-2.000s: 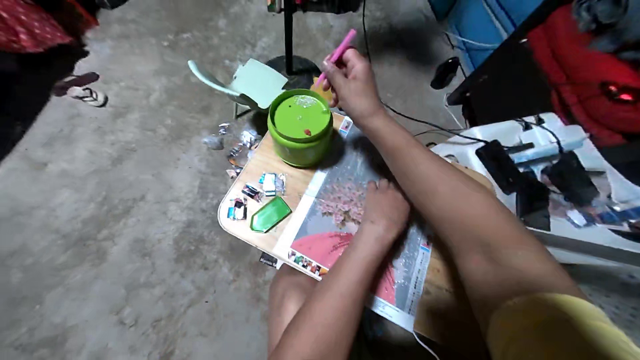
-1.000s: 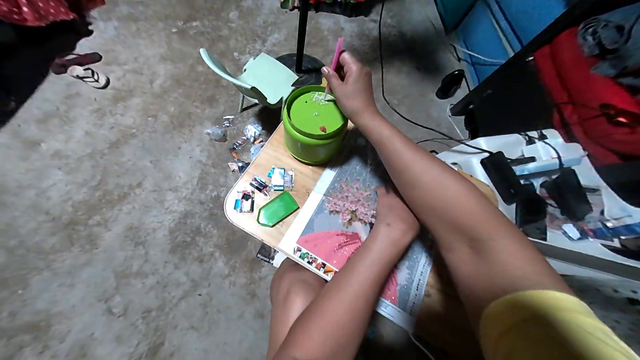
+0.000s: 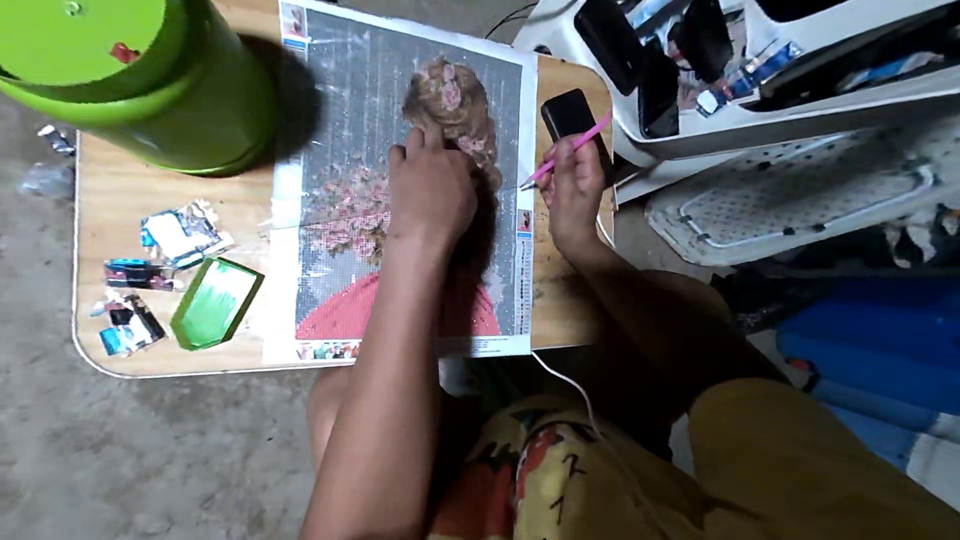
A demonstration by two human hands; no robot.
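Observation:
A diamond painting canvas (image 3: 352, 97) lies flat on a small wooden table (image 3: 247, 330), showing a figure's hair, pink flowers and a pink dress. On its middle, near the printed hair, rests my left hand (image 3: 433, 187); the fingertips are partly hidden and I cannot tell whether they hold anything. My right hand (image 3: 574, 184), just past the canvas's right edge, grips a pink pen (image 3: 568, 151) with its tip pointing down-left. Behind that hand lies a black phone (image 3: 568, 112). A green faceted tray (image 3: 215, 304) sits left of the canvas, beside small plastic packets (image 3: 187, 232).
A large green lidded container (image 3: 195, 97) stands at the table's upper left, with a red bit (image 3: 124, 52) on its lid. A white plastic surface (image 3: 637, 90) with black devices and packets adjoins at the upper right. A white cable (image 3: 562, 379) hangs over the front edge.
My right hand, with the pink pen, has moved from the green container's lid to the canvas's right edge. The view has shifted strongly, closer over the table.

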